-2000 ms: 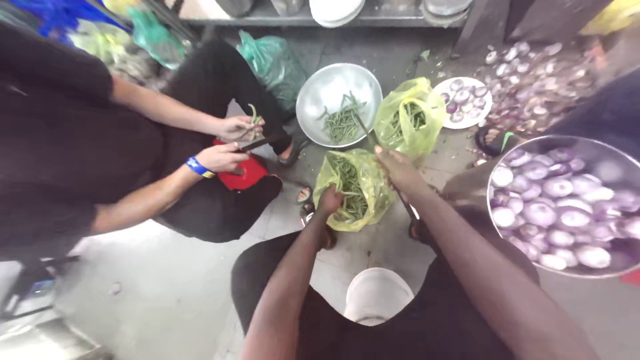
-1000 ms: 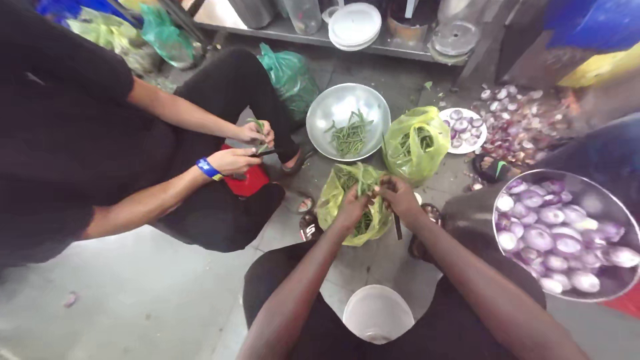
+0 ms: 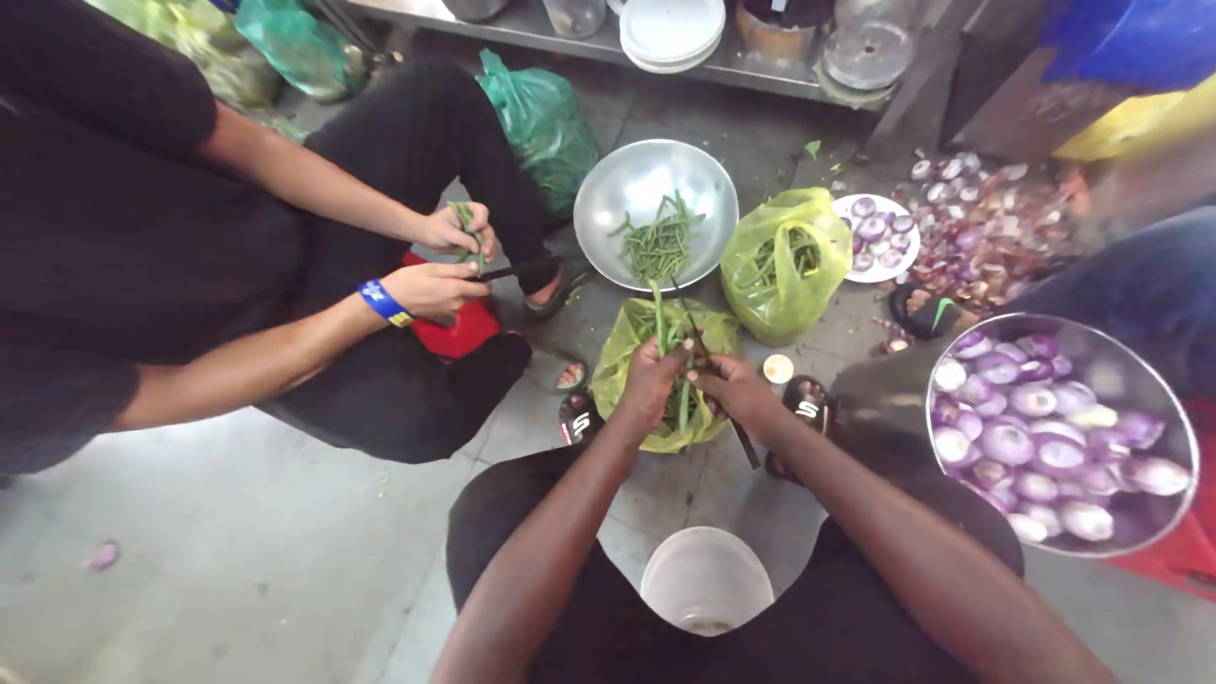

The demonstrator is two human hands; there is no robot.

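Observation:
My left hand point(image 3: 651, 380) is closed on several green beans point(image 3: 659, 318), whose ends stick up past the fingers. My right hand point(image 3: 736, 385) grips a knife point(image 3: 745, 445); its thin dark blade points up and away beside the beans. Both hands meet over an open yellow plastic bag point(image 3: 622, 356) of green beans. Just beyond is a metal bowl point(image 3: 594, 204) with cut bean pieces point(image 3: 657, 242) in it. A second yellow bag point(image 3: 774, 309) of beans stands at the bowl's right.
A co-worker's hands point(image 3: 451, 261) hold beans and a knife at the left. A pot of peeled onions point(image 3: 1031, 442) is at the right, a plate point(image 3: 879, 269) of onions and scattered skins point(image 3: 997, 218) beyond. A white bucket point(image 3: 708, 575) sits between my knees; a metal shelf point(image 3: 560, 43) runs behind.
Two seconds ago my left hand was down in the near bag and my right hand was farther up; now they are together over it, with beans in the left hand.

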